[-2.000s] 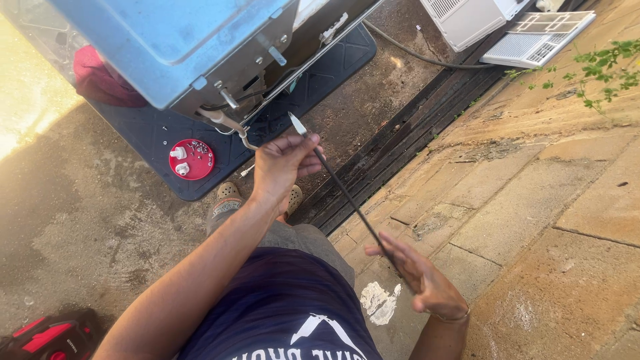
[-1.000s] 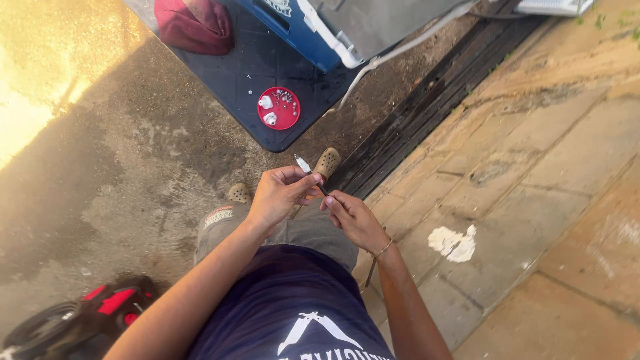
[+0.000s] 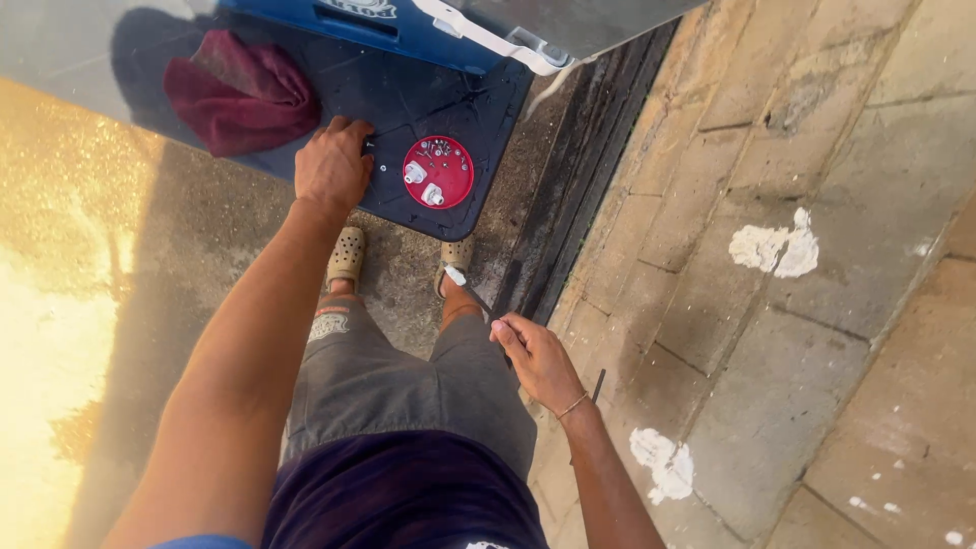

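My right hand (image 3: 537, 358) grips a thin dark rod (image 3: 479, 299) with a white tip, which points up and left over one clog. My left hand (image 3: 334, 164) rests palm down on the dark table (image 3: 427, 84), its fingertips beside a small screw (image 3: 370, 144); whether it holds anything is hidden. A small nut or washer (image 3: 383, 168) lies just right of the fingers. Farther right, a round red dish (image 3: 456, 187) holds several screws and two white plastic fittings (image 3: 432, 194). A maroon cloth (image 3: 244, 99) lies crumpled just left of my left hand.
A blue and grey appliance housing (image 3: 435, 38) with a white edge strip stands on the table's far side. A brick wall (image 3: 709, 305) with white patches runs along the right. Below the table are my clogs (image 3: 347, 255) on concrete ground.
My left hand has let go of the rod and moved up and left onto the table beside the maroon cloth. My right hand still holds the rod, now lower and farther right.
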